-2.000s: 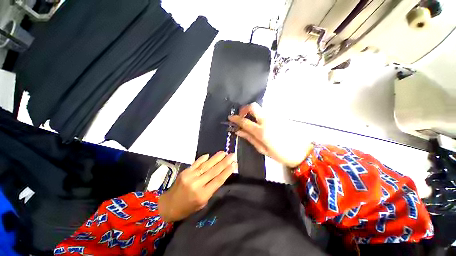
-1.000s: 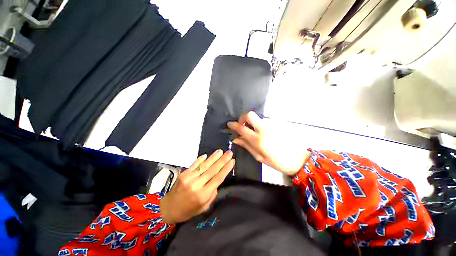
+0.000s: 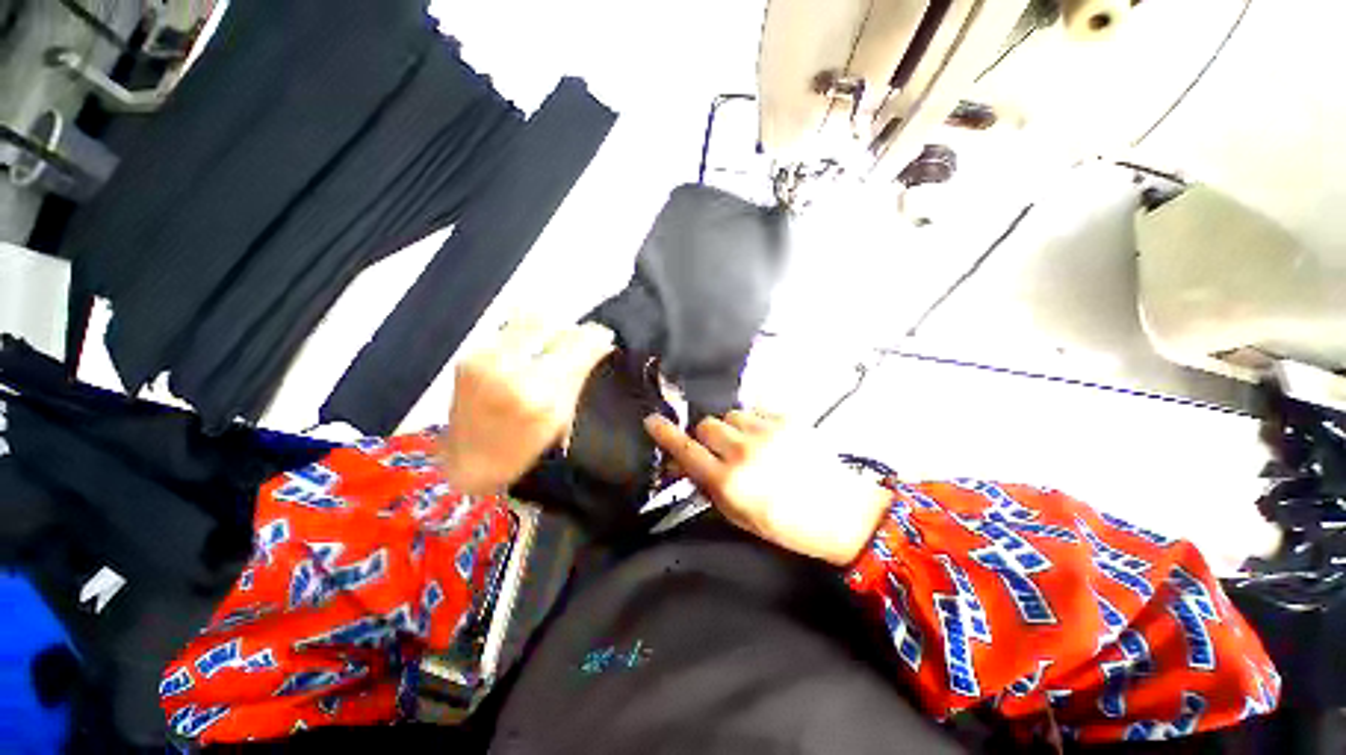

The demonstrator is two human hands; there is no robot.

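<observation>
The black fabric panel [image 3: 706, 280] is bunched and folded in front of me, its rounded far end lying by the sewing machine's presser foot area. My left hand [image 3: 520, 401], slightly blurred, grips the panel's left side and lifts it. My right hand [image 3: 760, 469] holds the panel's right edge with bent fingers. Between the hands the fabric is opened up, and a short light line, perhaps the zipper [image 3: 669, 401], shows there. A slider cannot be made out.
Stacked black cut strips [image 3: 281, 177] fan out at left, with a single strip [image 3: 473, 251] beside them. The sewing machine head [image 3: 1240, 280] is at upper right. A thin dark cord [image 3: 967, 273] lies on the bed. A glossy black heap [image 3: 1306, 509] is far right, something blue [image 3: 33, 664] lower left.
The panel lay flat with its zipper line showing; now it is bunched and folded. My left hand has moved up and left, lifting fabric. The view has shifted a little, and a dark cord shows on the bed.
</observation>
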